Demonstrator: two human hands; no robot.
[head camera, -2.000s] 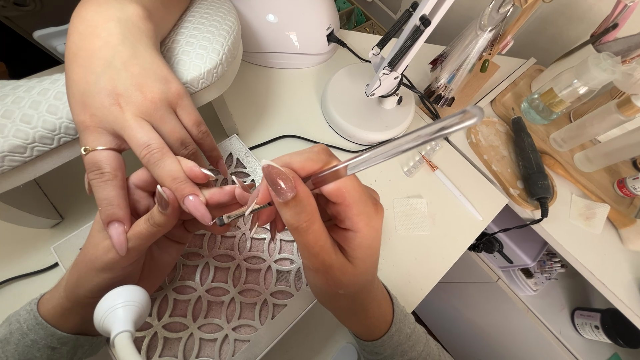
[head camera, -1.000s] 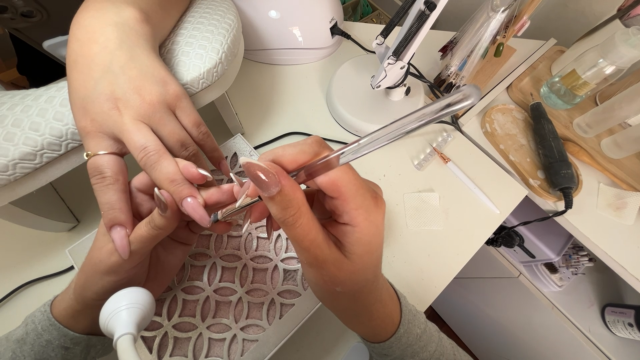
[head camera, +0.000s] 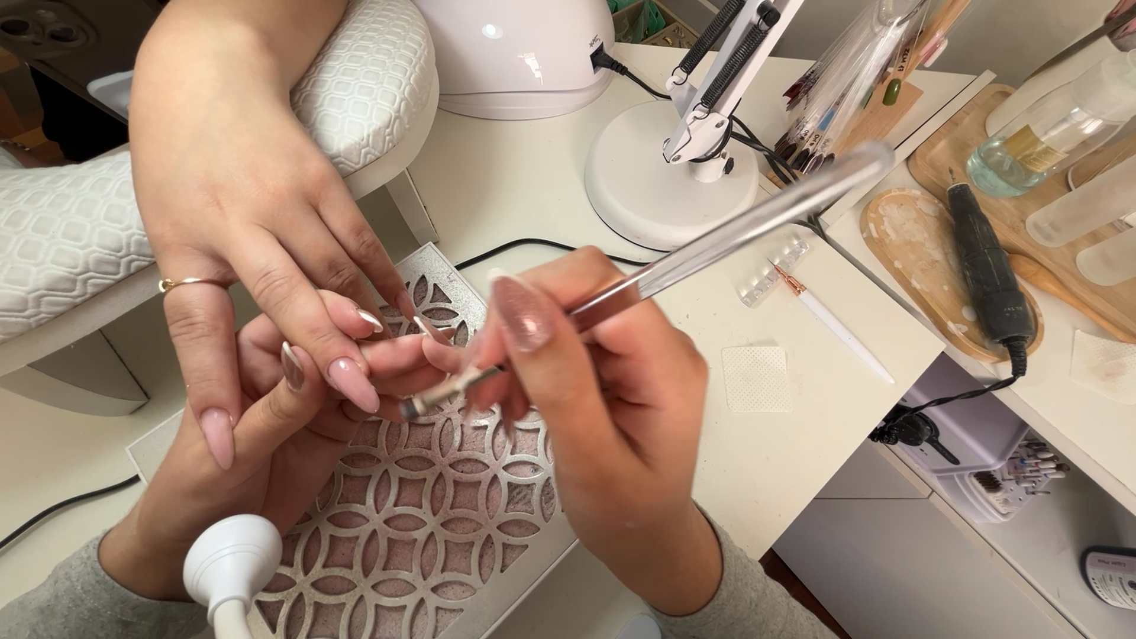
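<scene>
From the lower left, my left hand (head camera: 275, 426) supports the fingers of another person's hand (head camera: 257, 195), which rests over a white quilted armrest (head camera: 373, 84). Long glossy pink nails and a thin gold ring show on that hand. My right hand (head camera: 612, 417) pinches a nail brush with a clear handle (head camera: 737, 235). The brush's dark tip points down left, near the held fingers and slightly blurred; whether it touches a nail I cannot tell. Beneath both my hands lies a nail dust collector with a patterned metal grille (head camera: 399, 524).
A white lamp base (head camera: 666, 177) and a nail lamp (head camera: 510, 53) stand behind. To the right are a lint-free wipe (head camera: 756, 379), a white fine brush (head camera: 843, 333), a black nail drill handpiece (head camera: 985, 257) on a wooden tray, and bottles. A white round-headed fixture (head camera: 232, 559) rises at lower left.
The brush tip in my right hand has moved down and away from the other person's nails. My left hand keeps its hold on the fingers.
</scene>
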